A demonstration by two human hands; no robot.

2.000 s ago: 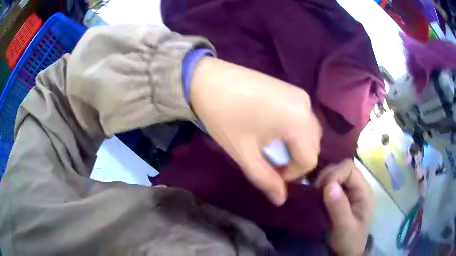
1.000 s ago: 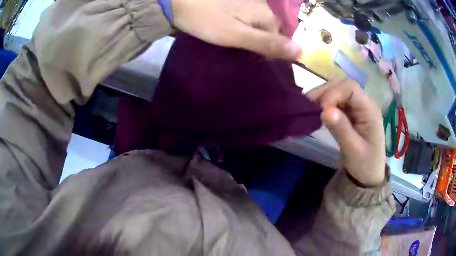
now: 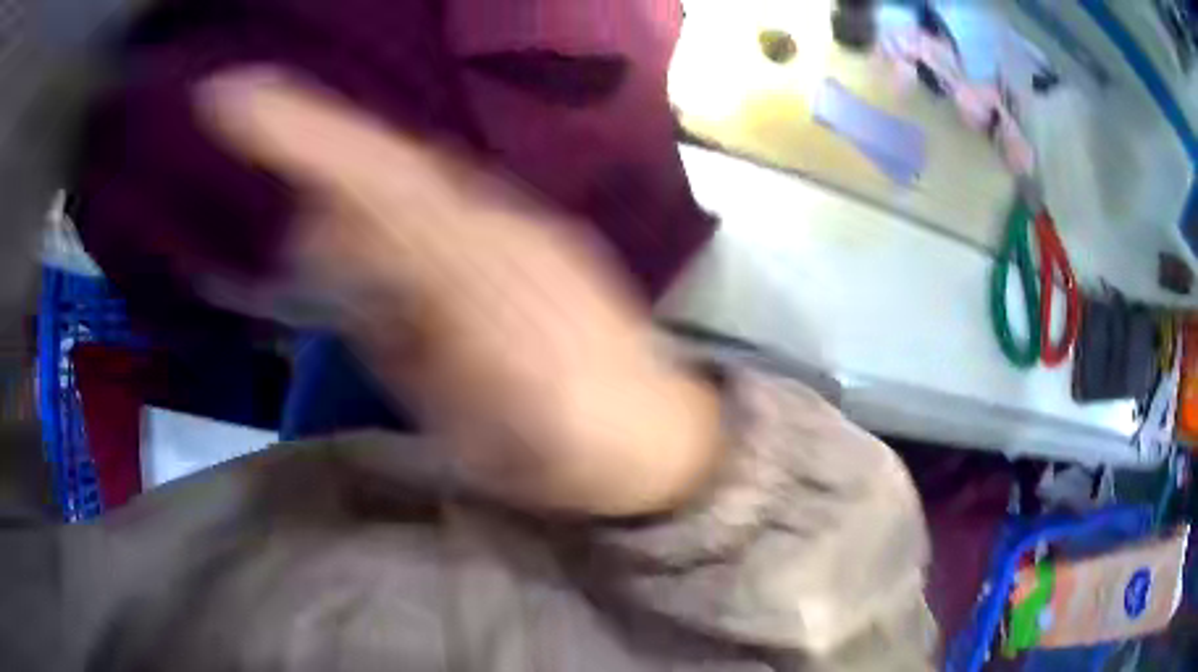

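Note:
The dark maroon garment panel (image 3: pixel 565 158) hangs over the front edge of the white sewing table at the upper left and centre, with a lighter pinkish-maroon part at its top. My right hand (image 3: pixel 486 315) is strongly blurred and reaches leftward across the cloth, fingers at the panel's left part; whether it grips the cloth cannot be told. My left hand is not in view. The yellowish lit machine bed (image 3: pixel 775 99) lies right of the cloth.
A lilac scrap (image 3: pixel 871 130) lies on the bed. Scissors with green and red loops (image 3: pixel 1038 289) lie on the white table (image 3: pixel 841 282). A blue basket (image 3: pixel 59 394) is at the left; another (image 3: pixel 1005 578) at lower right holds a peach packet (image 3: pixel 1097 591).
My right hand has moved from the panel's right corner far to the left. My left hand has left the picture. The view has shifted, and the cloth now sits further left and up.

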